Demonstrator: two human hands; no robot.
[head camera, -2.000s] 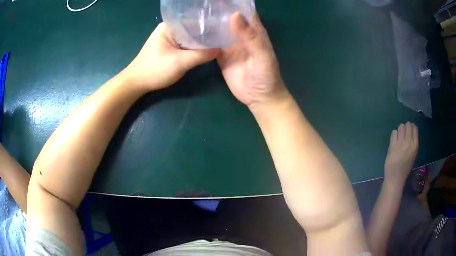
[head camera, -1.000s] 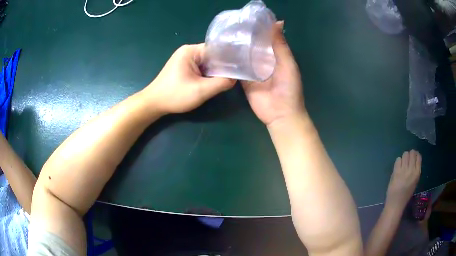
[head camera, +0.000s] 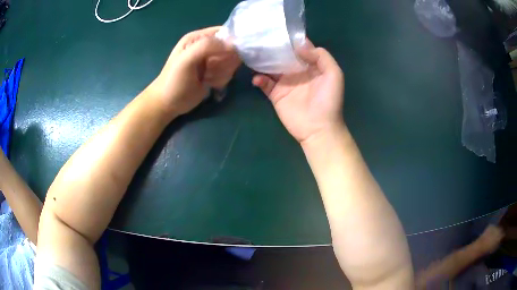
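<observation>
A clear round container (head camera: 263, 34) in thin film is held above the table at the top centre, tilted on its side, with its round ring-edged end to the right. My left hand (head camera: 198, 71) is closed on gathered film at the container's left side; a bit of film shows below its fingers. My right hand (head camera: 309, 93) holds the container from below and right, palm up, with fingers at the ring edge. The fingertips behind the container are hidden.
The glossy dark green table (head camera: 272, 187) has a curved near edge. A flat poly bag (head camera: 478, 107) and a crumpled clear unit (head camera: 435, 17) lie at right. A white cable (head camera: 116, 14) is at the upper left, blue cloth (head camera: 10, 102) at far left. Other people's arms show at both sides.
The container has turned, its ring-edged end now facing right. My left hand has moved from its side to the film at its left. The neighbour's hand at right has left the table.
</observation>
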